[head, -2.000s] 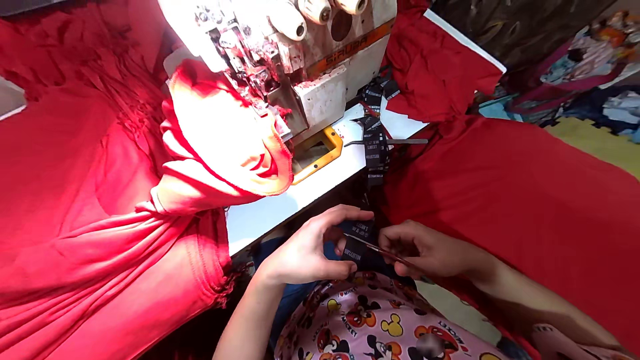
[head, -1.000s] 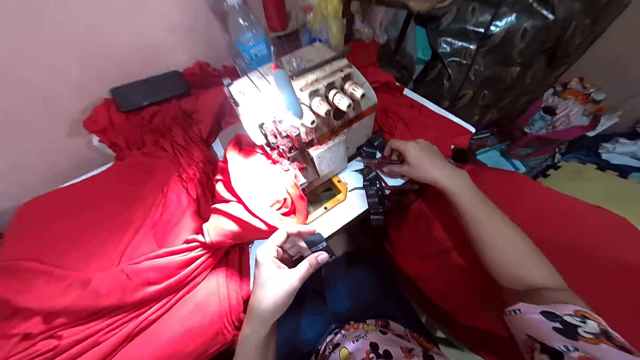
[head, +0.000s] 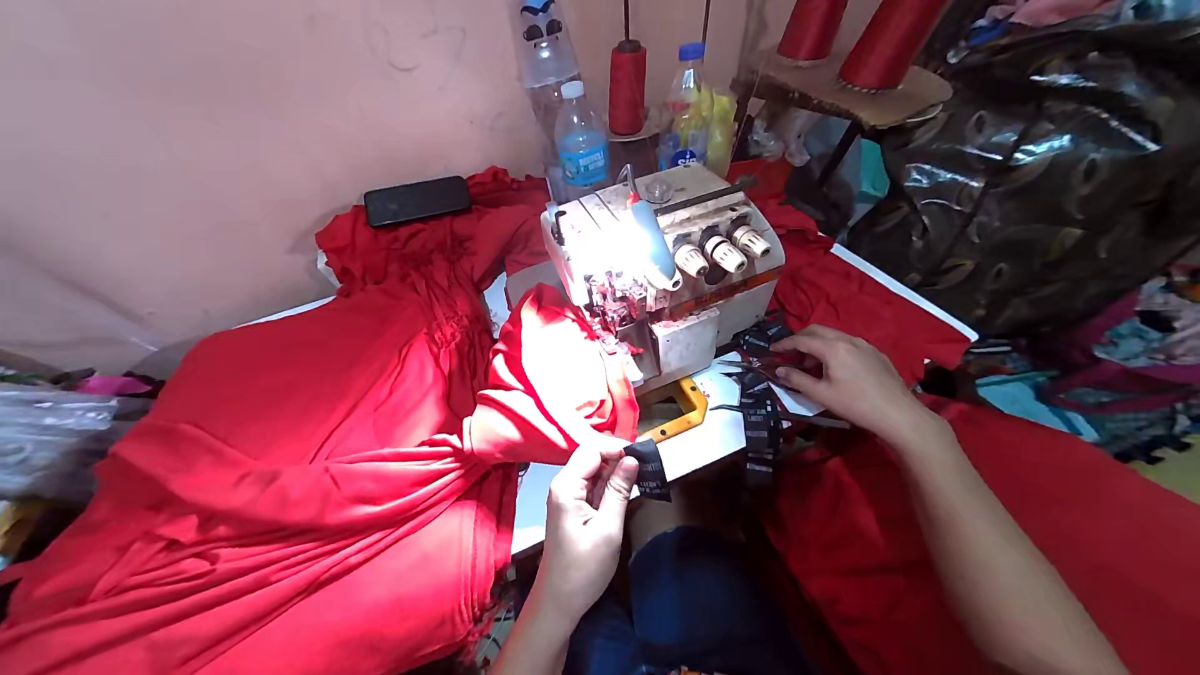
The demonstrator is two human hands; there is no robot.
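Between its thumb and fingers, my left hand (head: 591, 511) pinches a black fabric label (head: 649, 471) bearing writing, just below the yellow frame-shaped piece (head: 682, 412) at the overlock sewing machine (head: 684, 272). My right hand (head: 848, 380) is at the machine's right side, its fingers at small scissors (head: 769, 363) lying by a strip of black labels (head: 759, 427); whether they grip the scissors I cannot tell. The strip hangs over the edge of the white table. Bunched red fabric (head: 553, 375) lies at the needle area under the bright lamp.
Red cloth (head: 309, 450) covers the left side, with a black phone (head: 417, 201) on it. Plastic bottles (head: 583, 141) and a red thread cone (head: 627, 89) stand behind the machine. More red fabric (head: 1050, 506) is on the right. A thread stand (head: 844, 89) is at the back right.
My right hand has moved away from my left hand to the label strip beside the machine, taking the scissors there. My left hand still holds a black label. The view has swung up.
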